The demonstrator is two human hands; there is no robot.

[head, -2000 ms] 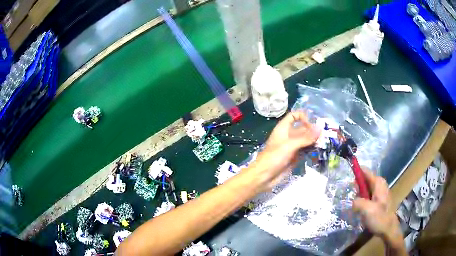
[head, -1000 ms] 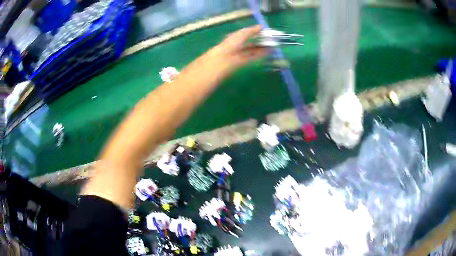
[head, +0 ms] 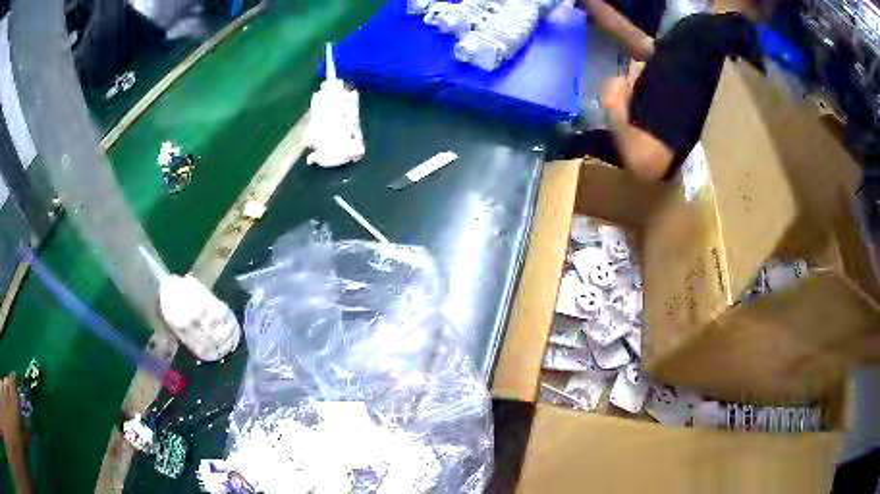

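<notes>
My left hand (head: 13, 425) is at the left edge, cut off and blurred, over the green belt. A small wired board assembly (head: 31, 378) lies just by its fingertips; I cannot tell if they touch. My right hand is not in view. A heap of small white plastic fittings (head: 328, 452) lies on the crinkled clear bag (head: 338, 309) at bottom centre. Another wired assembly, with a white housing (head: 140, 433) and a green circuit board (head: 171, 454), lies at the bottom left of the bench. A further assembly (head: 177, 166) sits on the belt.
Two white nozzle bottles (head: 200, 318) (head: 335, 125) stand by the pale edge strip. A knife-like tool (head: 426, 169) lies behind the bag. A clear tube with a red end (head: 174, 382) crosses the belt. Right are a cardboard box (head: 540, 280) of white parts, a blue tray (head: 463, 82) and another person (head: 680, 82).
The view has swung right, bringing the cardboard box and another person into sight. My left hand is now at the left edge. My right hand and the red-handled tool, seen earlier, are out of view.
</notes>
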